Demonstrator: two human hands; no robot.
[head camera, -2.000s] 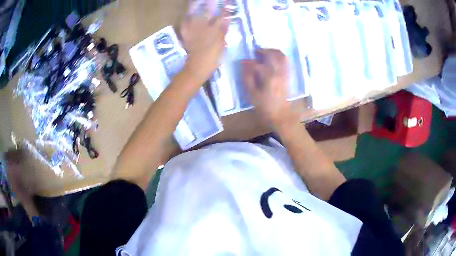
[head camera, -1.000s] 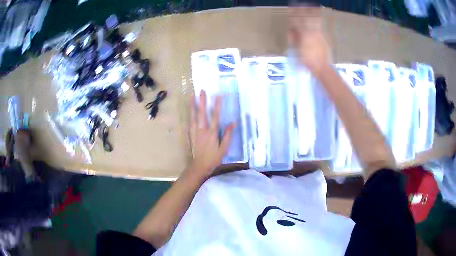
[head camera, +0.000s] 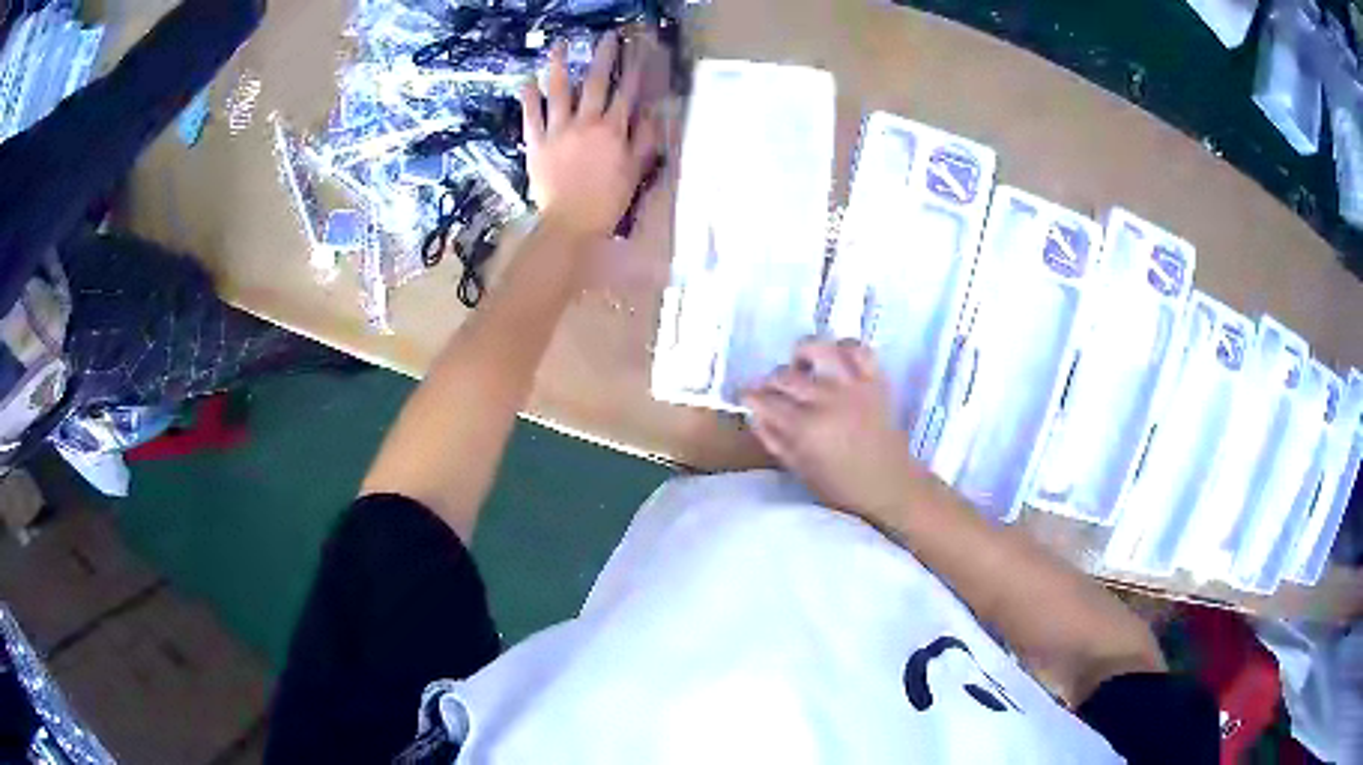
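Note:
My left hand (head camera: 588, 157) lies with fingers spread on the right edge of the mixed parts pile (head camera: 449, 105), over black cables. My right hand (head camera: 840, 423) is partly curled at the near end of the leftmost blister tray (head camera: 758, 209); its fingertips touch or hover by the tray's corner, and whether they grip is unclear. That tray shows no dark-marked piece. The second tray (head camera: 897, 254) and several trays to its right have a dark-marked blue-grey piece (head camera: 954, 175) in the far end.
A neighbouring person's dark sleeve (head camera: 120, 120) reaches across the table's left end. Small clear parts (head camera: 304, 187) lie left of the pile. The brown table's near edge (head camera: 598, 438) curves past my body. A red object (head camera: 1233, 673) is at lower right.
The view has turned left. My left hand has moved from the leftmost tray to the pile. My right hand has come down from beyond the trays. A tray without a dark-marked piece now lies leftmost.

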